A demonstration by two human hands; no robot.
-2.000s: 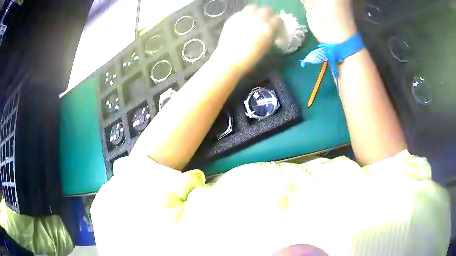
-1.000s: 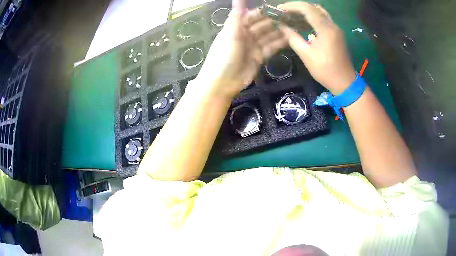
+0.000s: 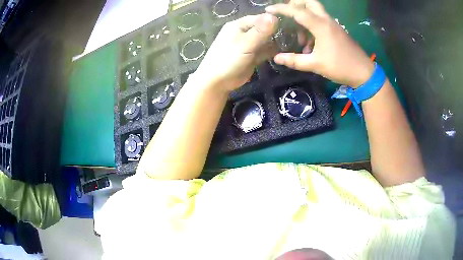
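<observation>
My right hand, with a blue wrist strap, holds a dark round watch head between thumb and fingers above the tray's far right part. My left hand is bent, its fingertips against the watch's left side; whether it grips is unclear. The black foam tray lies below. A watch head with a dark face and one with a shiny face sit in its near pockets. My hands and left forearm hide some middle pockets.
Thin rings lie in far pockets, and small silver parts and dark units in left ones. An orange stick lies on the green mat. Black trays stand left. Another person's sleeve shows lower left.
The white wad has left my left hand's area. My right hand has come over the tray and holds a watch head. My left hand, raised and blurred a second ago, is now lowered against it.
</observation>
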